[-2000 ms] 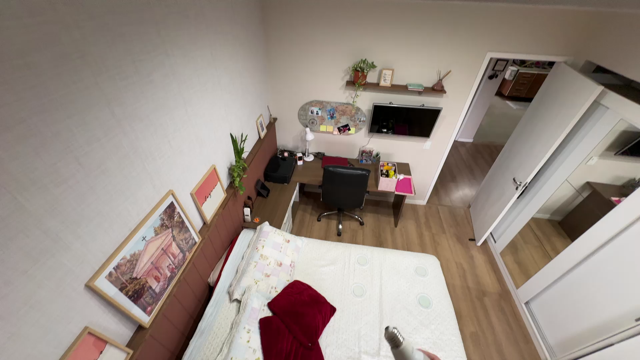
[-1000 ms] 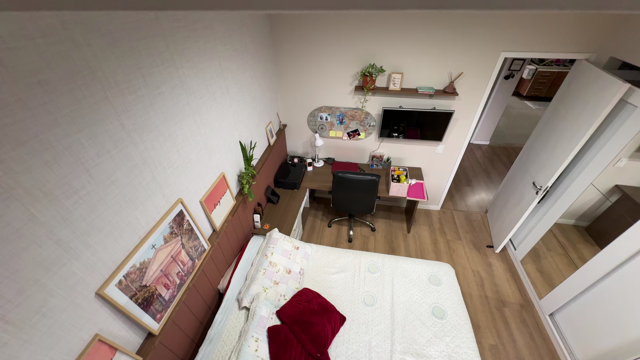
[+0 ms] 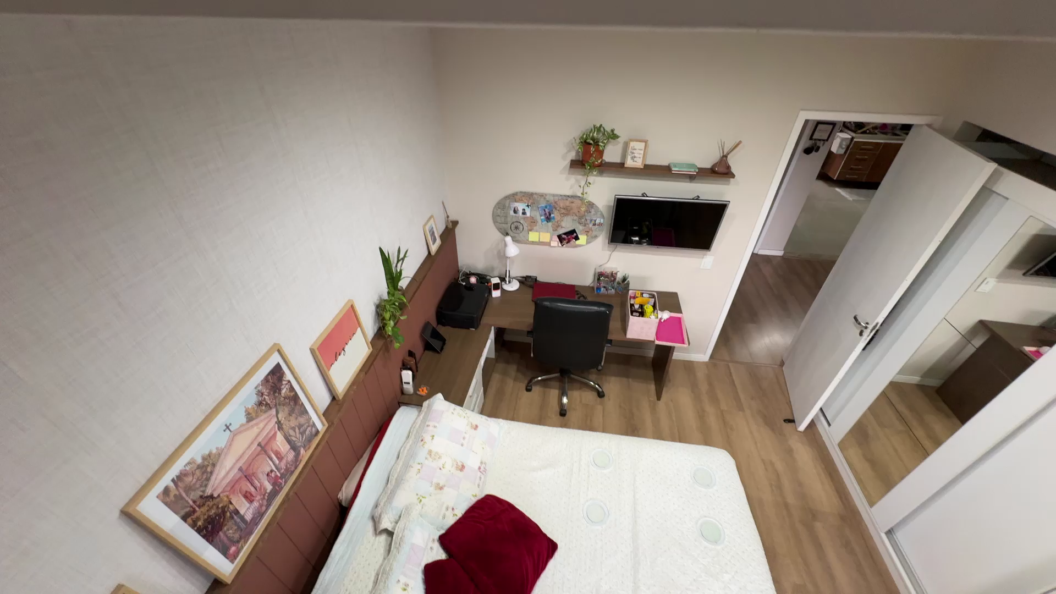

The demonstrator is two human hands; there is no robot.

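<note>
Neither of my hands shows in the head view now. Below me spreads a bed with a white quilted bedspread (image 3: 643, 511). Patchwork floral pillows (image 3: 450, 454) lie along its left side, and dark red velvet cushions (image 3: 503, 544) rest against them near the bottom edge. Beyond the bed, a black office chair (image 3: 571, 334) faces a dark wooden desk (image 3: 516, 309). On the desk are a white lamp (image 3: 510, 262), a pink box of small items (image 3: 642, 318) and a bright pink tray (image 3: 671, 329).
Framed pictures (image 3: 239, 462) and a trailing plant (image 3: 393, 297) stand on the headboard ledge at left. A wall-mounted television (image 3: 669, 223) hangs under a wooden shelf (image 3: 652, 171). At right are an open white door (image 3: 887, 272) and a mirrored sliding wardrobe (image 3: 949, 379). Wood flooring (image 3: 742, 412) runs between bed and wardrobe.
Two seconds ago part of a hand and a grey bottle-like object showed at the bottom edge; both are out of view now. The room's furniture has not moved.
</note>
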